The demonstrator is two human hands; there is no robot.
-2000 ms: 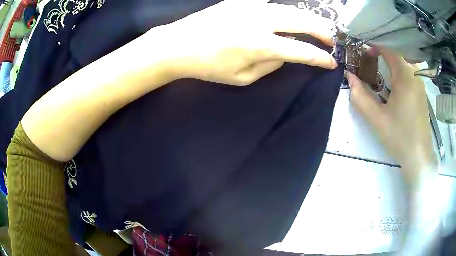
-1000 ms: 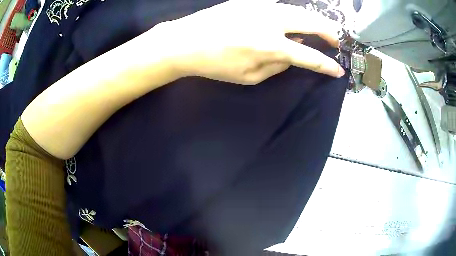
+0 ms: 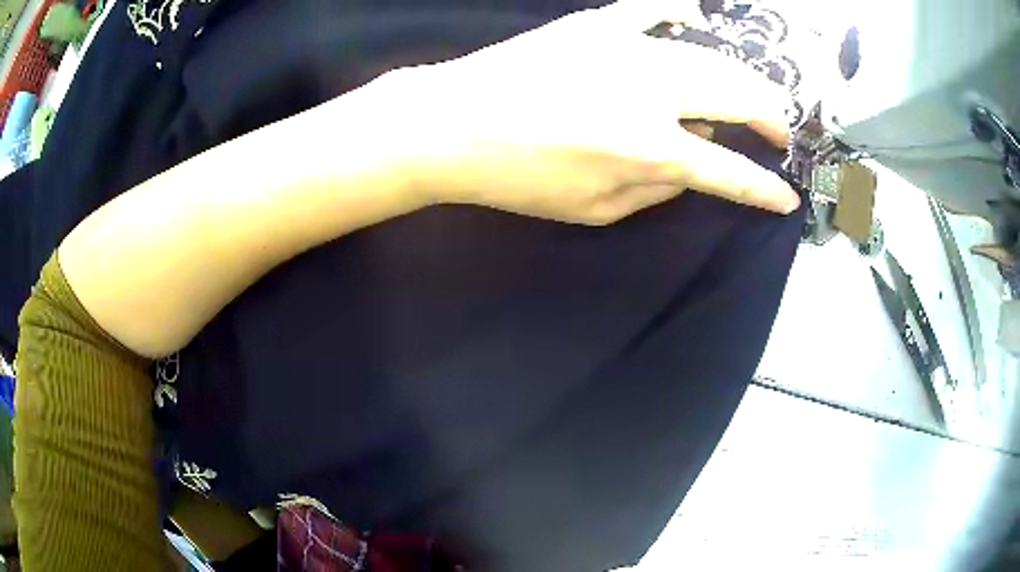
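Dark navy-black garment fabric covers the lap and the left of the machine bed. Cream embroidery shows beyond my fingers. My left hand lies over the cloth and holds its edge beside the presser foot. Thumb and forefinger tips are apart on the cloth; the other fingertips are partly hidden or washed out by glare. A tan-brown block sits just right of the foot. My right hand is not in view.
Dark-bladed snips and long curved tweezers lie on the white machine bed, right of the foot. The pale machine head is at top right. A red-orange basket stands at far left. Red plaid cloth shows below.
My right hand was at the tan block, then left the picture. My left hand, the cloth edge and the machine parts now appear slightly lower and further right.
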